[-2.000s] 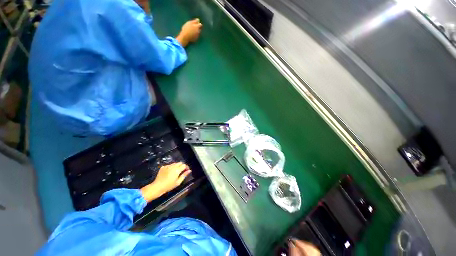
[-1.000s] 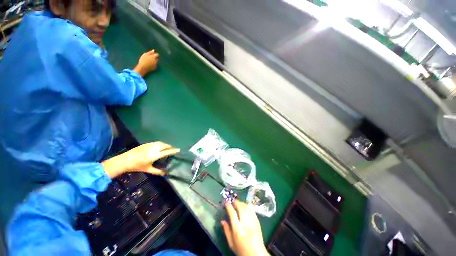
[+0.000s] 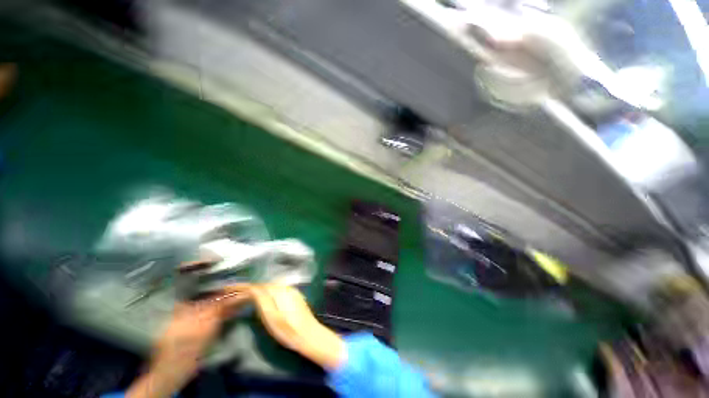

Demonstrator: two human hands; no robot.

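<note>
The picture is strongly blurred. My left hand and my right hand meet at the bench's near side, fingers bent and close together. A dark shape shows at the fingertips, but blur hides what it is and whether either hand grips it. Crumpled clear plastic bags lie just beyond my hands. The long black phone tray lies to the right of my right hand, with small white spots along its right side. Thin dark lines, too blurred to name, show left of my left hand.
A grey mat with a dark item and a yellow tag lies right of the tray. A small black box is on the grey partition. Part of another person's hand shows at the left edge. The lower left is dark.
The view has swung right. My left hand has left the bench's left edge and my right hand has left the small parts beside the frame; both are now together by the bags.
</note>
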